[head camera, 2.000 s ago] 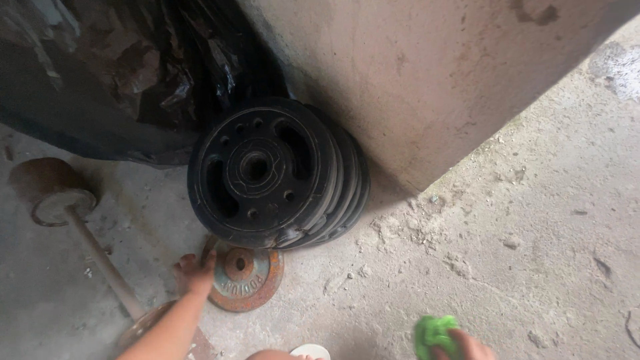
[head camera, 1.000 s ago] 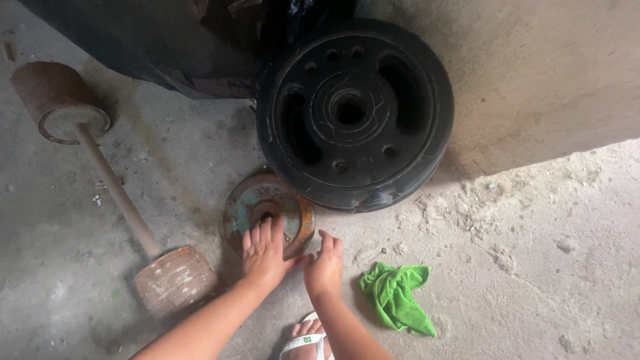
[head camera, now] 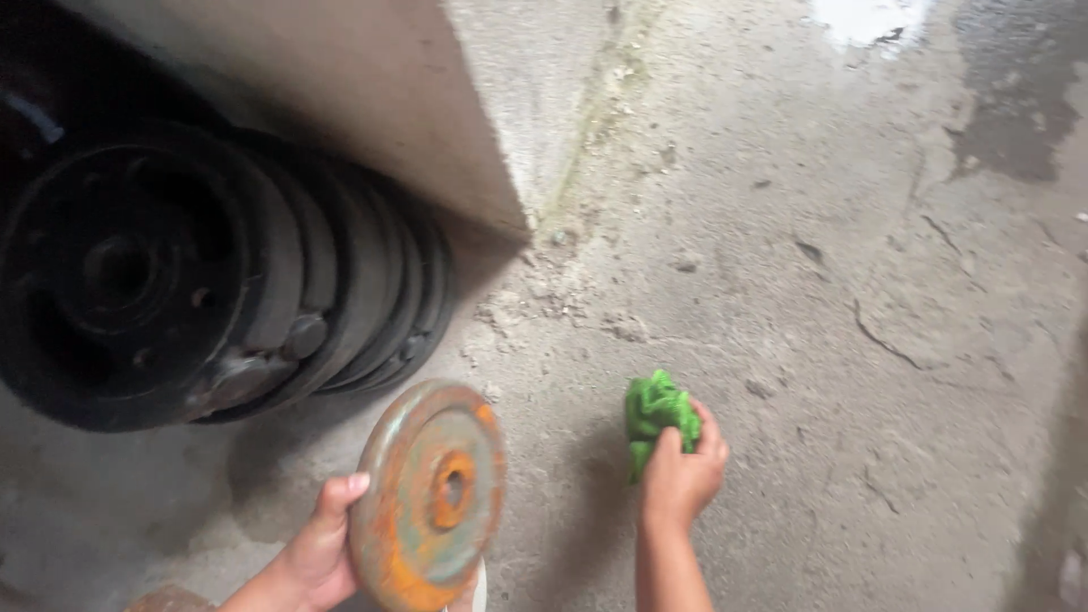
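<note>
My left hand [head camera: 327, 544] holds a rusty weight plate [head camera: 416, 518] by its left edge, thumb on the rim. The plate is tilted up off the floor, its orange and greenish face turned to the right; the fingers behind it are hidden. To the right, my right hand [head camera: 684, 476] grips a crumpled green cloth [head camera: 659, 412] above the concrete floor. Up and left of the rusty plate stands a stack of black weight plates [head camera: 178, 280], which neither hand touches.
A concrete pillar or wall corner [head camera: 357, 93] rises behind the black stack. Loose grit [head camera: 552, 289] lies at its foot. The concrete floor [head camera: 807, 408] has cracks and a dark patch at the upper right. A sandalled foot is partly visible at the bottom.
The rusty plate lay on the floor under my left hand and is now lifted in it. My right hand, which was empty, has taken hold of the green cloth. The view has swung right.
</note>
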